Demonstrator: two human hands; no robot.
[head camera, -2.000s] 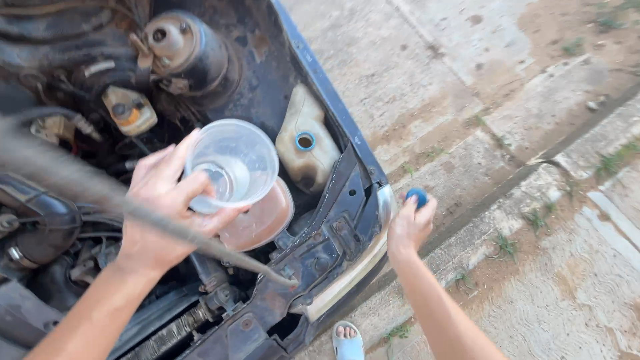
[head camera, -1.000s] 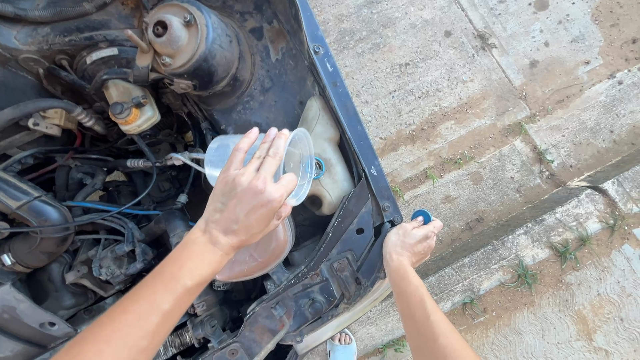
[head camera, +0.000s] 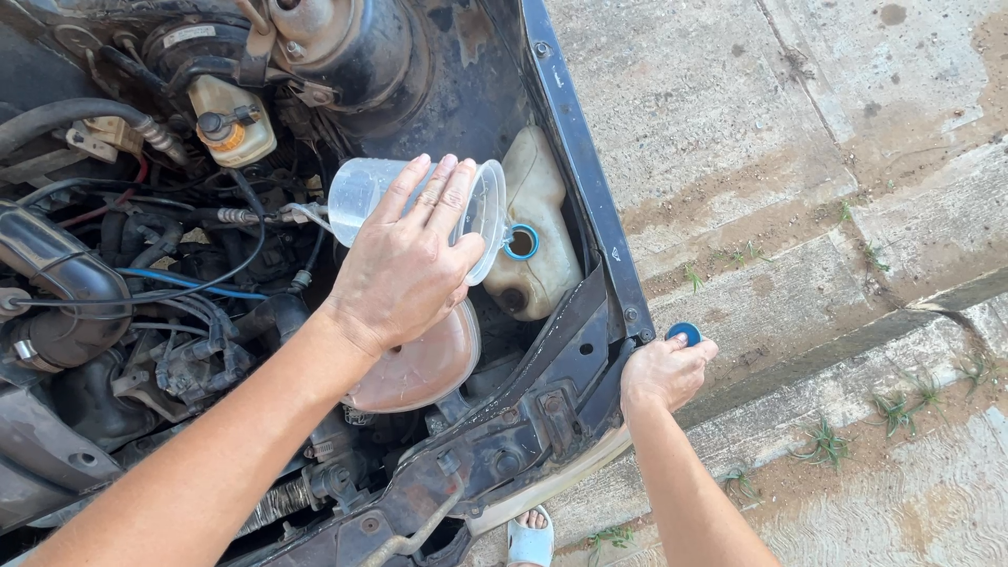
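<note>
My left hand (head camera: 413, 252) grips a clear plastic tub (head camera: 358, 193) from above, tipped on its side with its mouth toward the right. The tub's rim is at the blue-ringed filler opening (head camera: 520, 242) of a yellowed plastic reservoir (head camera: 543, 197), and a little clear liquid shows at the rim. Between the thumb and fingers of my right hand (head camera: 665, 370) is a blue round cap (head camera: 683, 335), beside the car's front corner. Below my left hand, partly hidden by it, lies a translucent container with a pinkish look (head camera: 429, 362).
Hoses and cables fill the engine bay at left, near a small reservoir with an orange-and-black cap (head camera: 228, 126). The dark fender edge (head camera: 587, 157) runs along the right side. A bent metal rod (head camera: 425, 524) crosses the front panel. A sandaled foot (head camera: 531, 535) stands on concrete below.
The clear tub was upright two seconds ago; my left hand has tipped it over and brought it to the reservoir's opening. My right hand still holds the blue cap by the car's corner.
</note>
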